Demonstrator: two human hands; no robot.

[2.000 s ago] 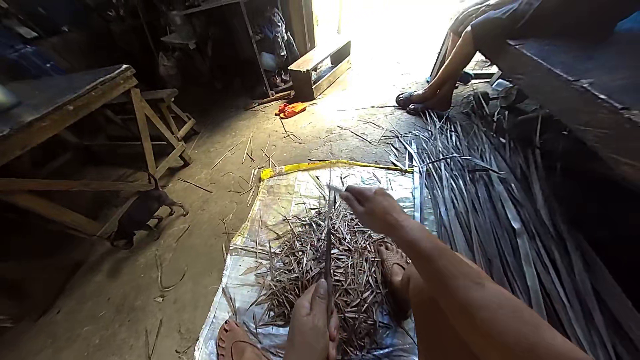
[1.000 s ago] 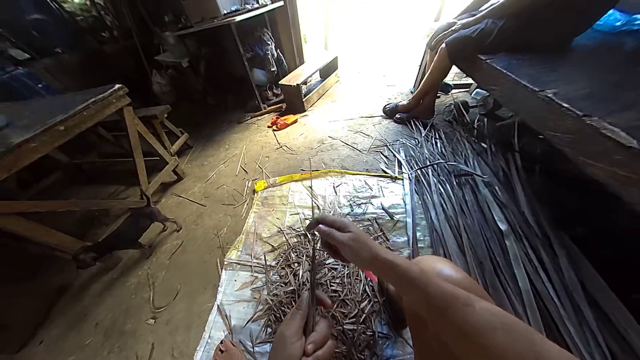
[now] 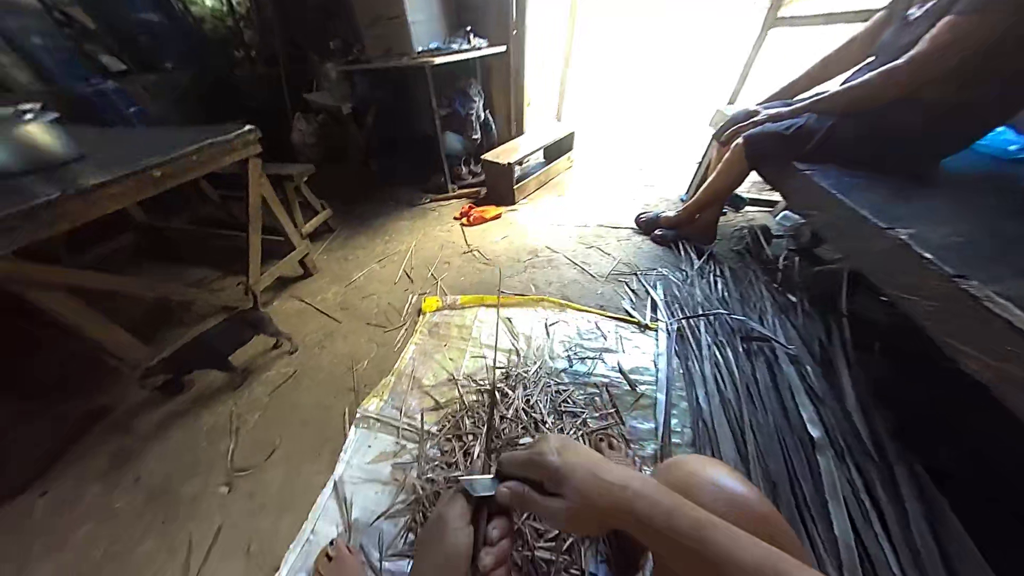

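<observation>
My left hand is closed around a long thin dried leaf strip, which points up and away from me. My right hand holds a small metal blade against the strip, just above the left fingers; its handle is hidden in the fist. Beneath both hands a heap of short cut strip pieces lies on a plastic sheet with a yellow edge. Long dried strips lie in a large bundle to the right of the sheet.
A person sits on a dark platform at the right. A small dark dog stands by a wooden table at the left. An orange item lies near a low wooden bench. My knee and feet are beside the heap.
My right hand has come down the strip toward my left hand, and the blade now shows. The dog has shifted by the table.
</observation>
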